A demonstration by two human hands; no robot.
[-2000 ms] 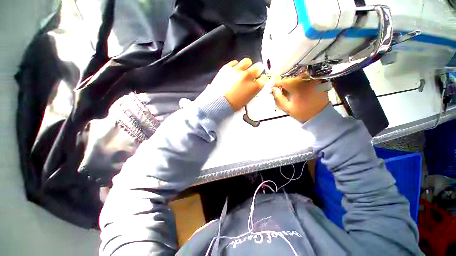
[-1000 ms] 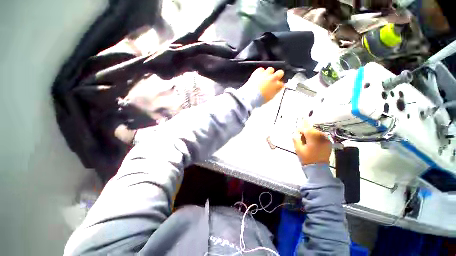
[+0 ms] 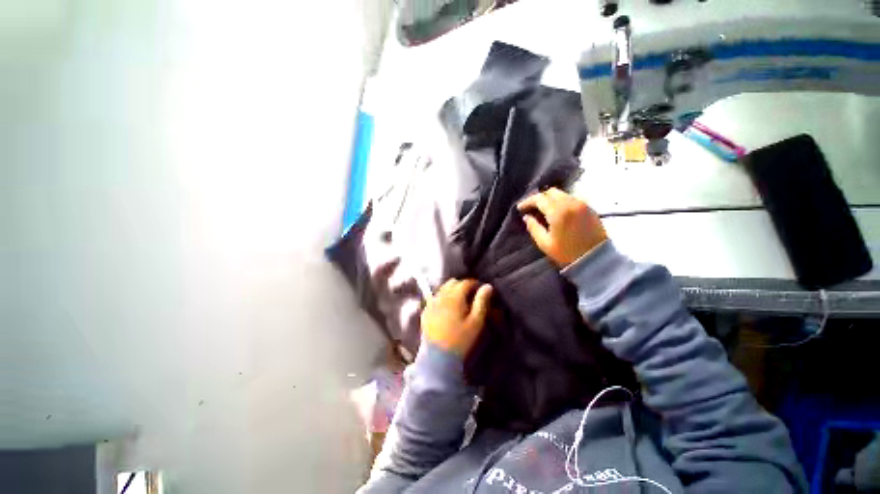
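A black garment (image 3: pixel 526 289) lies over the table's front edge and hangs into the lap, with a paler grey inner side showing at its left. My left hand (image 3: pixel 455 314) rests on the garment near the lap, thumb and fingers bent; whether it pinches the cloth cannot be told. My right hand (image 3: pixel 563 227) lies on the garment farther up and to the right, fingers curled over the dark cloth; its grip is also unclear. The sewing machine's needle area (image 3: pixel 632 150) is to the upper right, with no cloth visible under it.
The white machine head (image 3: pixel 743 68) with a blue stripe spans the upper right. A pink and blue slim tool (image 3: pixel 714 138) and a black smartphone (image 3: pixel 809 210) lie right of the needle. A pale wall (image 3: pixel 193 212) is at left. A blue crate (image 3: pixel 849 449) is at lower right.
The view has turned left. Both hands have moved away from the machine, towards the lap, onto the garment. The garment has been drawn nearer the lap and bunched, with its black side hanging down.
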